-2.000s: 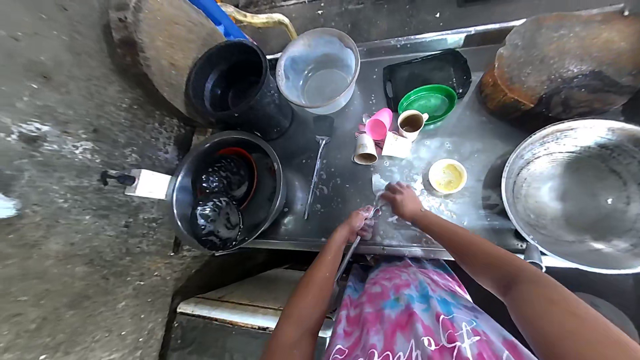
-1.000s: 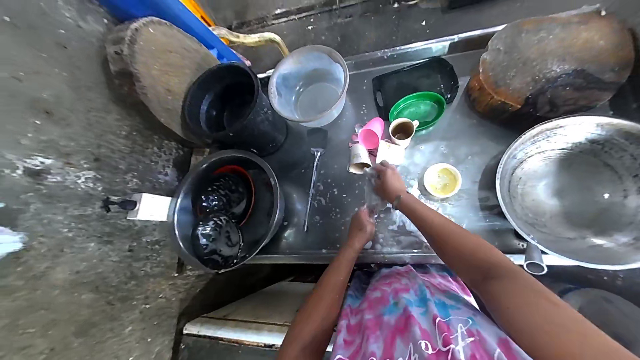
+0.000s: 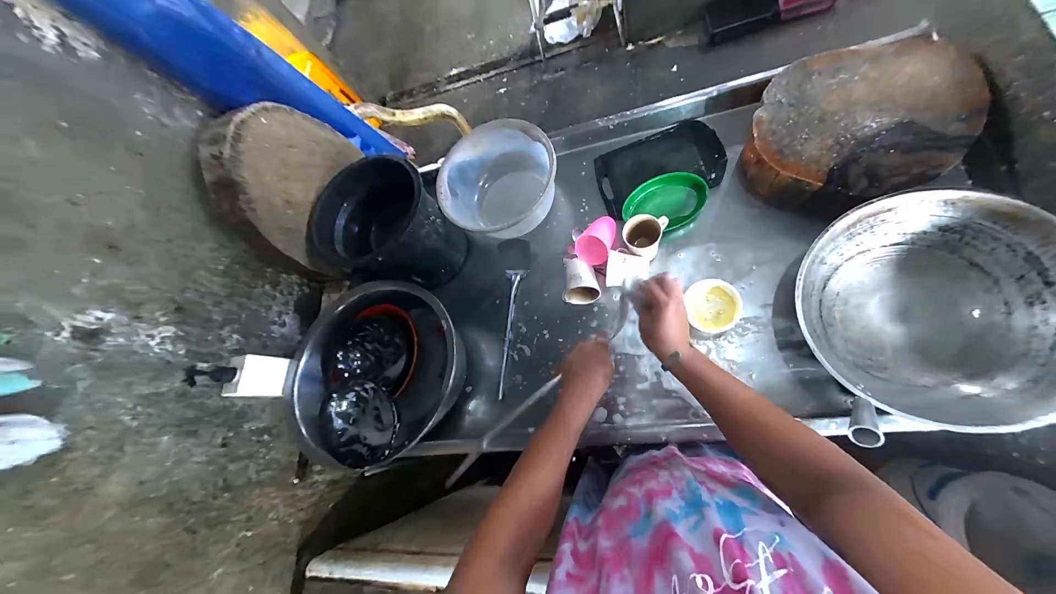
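Observation:
My left hand (image 3: 589,365) is closed around a long thin metal utensil (image 3: 521,409), whose shaft slants down left past the counter's front edge. At the utensil's upper end is my right hand (image 3: 662,312), blurred, with a pale sponge or cloth (image 3: 634,290) that is hard to make out. Just beyond stand a white cup (image 3: 627,268), a cup lying tipped (image 3: 582,282), a pink cup (image 3: 596,241) and a mug with brown liquid (image 3: 643,234). A small bowl with yellow contents (image 3: 713,306) sits right of my right hand.
Left on the wet steel counter (image 3: 544,330) lies a spatula (image 3: 511,318). A steel basin (image 3: 454,396) holds dark wet dishes; a black bucket (image 3: 371,206) and translucent tub (image 3: 499,177) stand behind. A green dish (image 3: 667,200), black tray (image 3: 660,157), wood block (image 3: 874,115) and large pan (image 3: 932,305) are farther right.
My right hand has moved up and away from my left hand since two seconds ago, then slightly right. The cups and bowl stay in place.

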